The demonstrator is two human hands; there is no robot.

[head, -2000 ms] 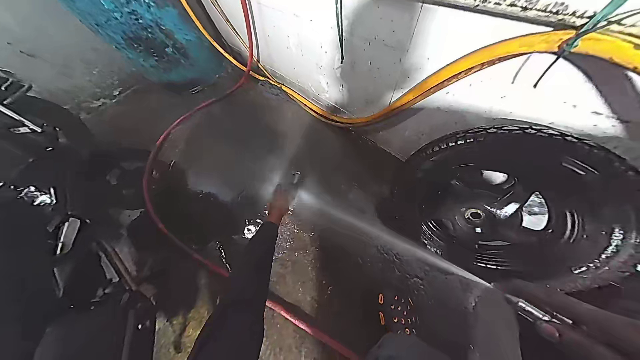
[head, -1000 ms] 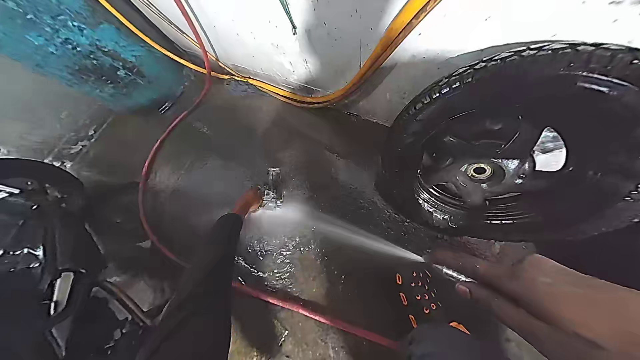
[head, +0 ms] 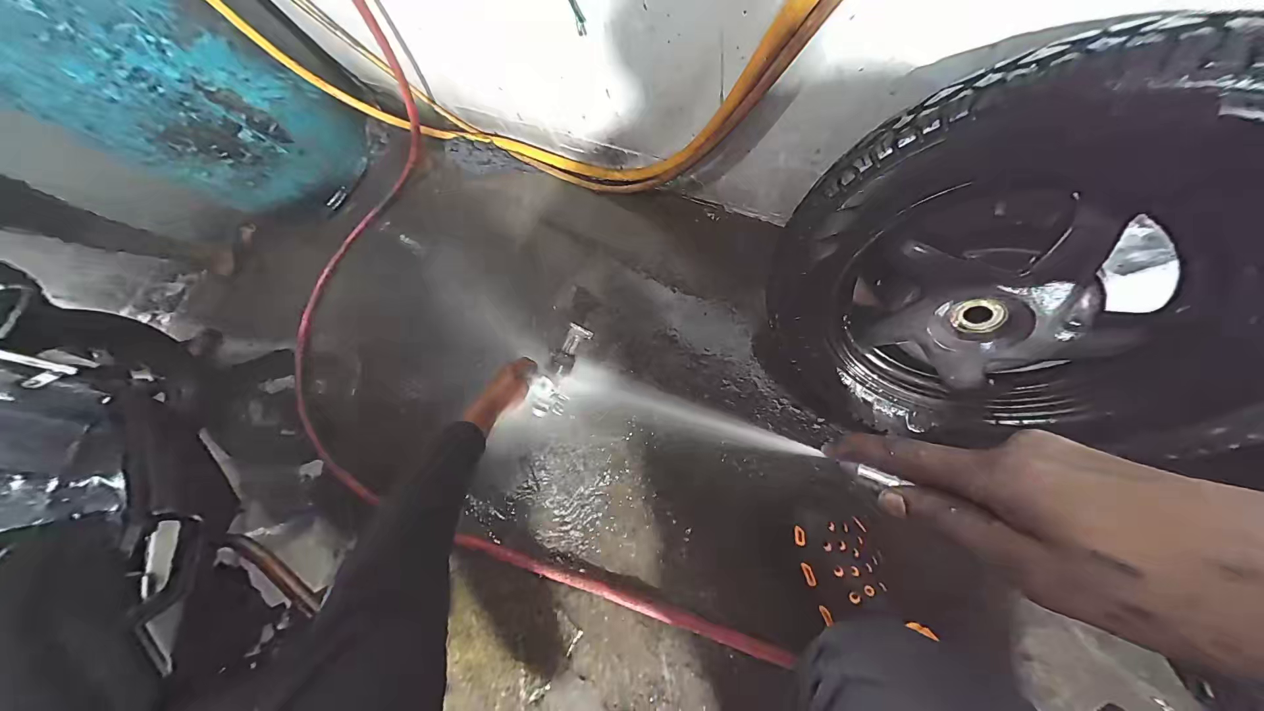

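Observation:
My left hand (head: pixel 506 393) is low over the wet floor, gripping a small metal part (head: pixel 558 370) whose exact kind the spray hides. Part of it, a short shaft with a flat end, sticks up past the fingers. At the right, my right hand (head: pixel 948 484) is closed around a metal spray nozzle (head: pixel 879 476), with fingers stretched along it. A white jet of water (head: pixel 721 425) runs from the nozzle's tip to the metal part and bursts into mist around my left hand.
A black wheel with its tyre (head: pixel 829 207) leans at the right by the white wall. A red hose (head: pixel 632 597) curves across the floor; yellow hoses (head: pixel 632 178) run along the wall. A worn blue drum (head: pixel 197 109) stands upper left, dark motorcycle parts (head: pixel 168 415) left. My dark shoe with orange marks (head: pixel 839 568) is below.
The metal part shows more plainly beside my left hand. My right hand and the nozzle have come further into view from the right edge. The water jet runs in all frames.

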